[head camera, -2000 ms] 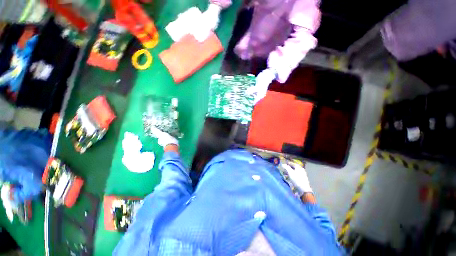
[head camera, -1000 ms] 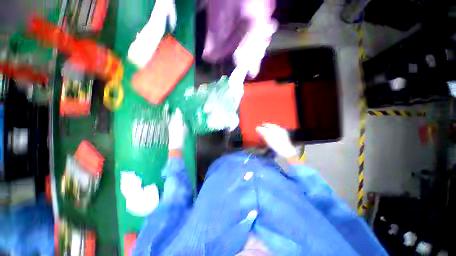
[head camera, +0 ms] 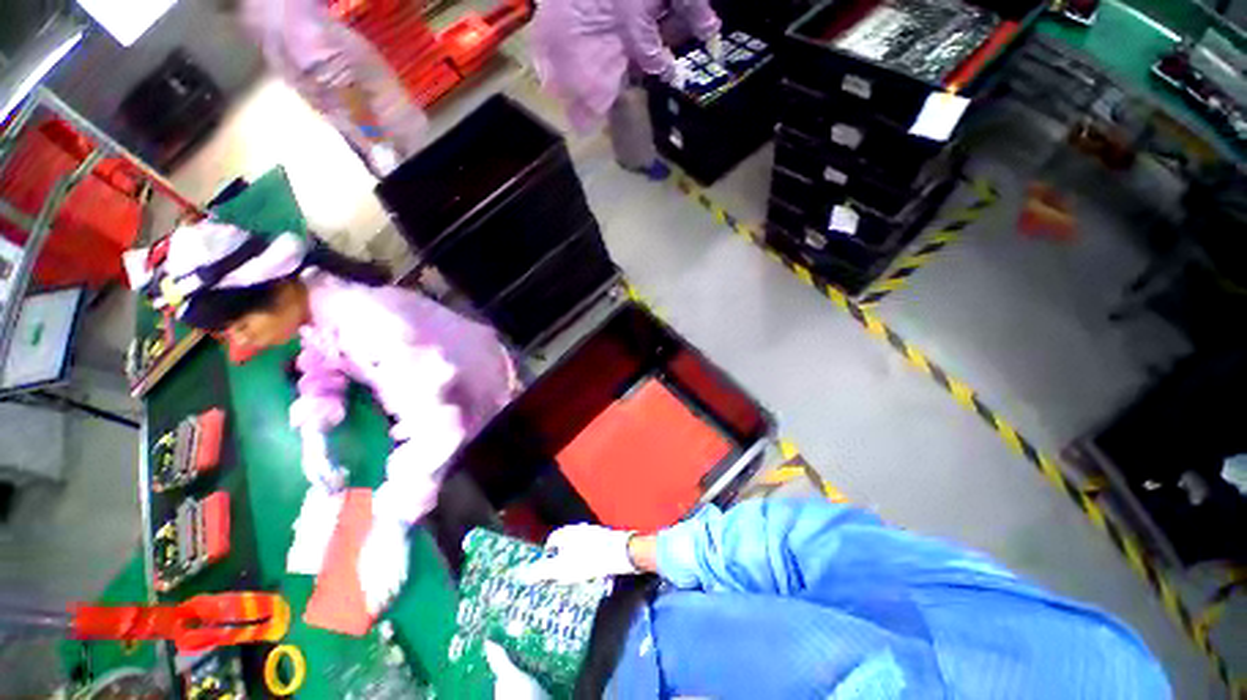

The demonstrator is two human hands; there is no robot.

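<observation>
A green circuit board [head camera: 536,609] with small silver solder points is at the bottom centre, close to my body. My right hand [head camera: 588,551], in a white glove, grips its upper edge. My left hand [head camera: 513,676], also gloved, is at its lower left edge; most of that hand is cut off by the bottom of the picture. Just beyond the board is a black tote [head camera: 739,397] with a flat red sheet [head camera: 646,454] inside.
A person in a pink smock [head camera: 424,362] leans over the green bench at left, gloved hands at a red pad [head camera: 342,568]. Boards and a yellow ring [head camera: 285,670] lie there. Stacked black totes [head camera: 499,219] stand behind; more stacked totes [head camera: 862,164] stand beyond striped lanes. Other pink-smocked people work behind.
The view has turned towards the floor and totes. The green board, earlier at the other person's hand, is now in my hands. My right hand has moved from over the red sheet to the board.
</observation>
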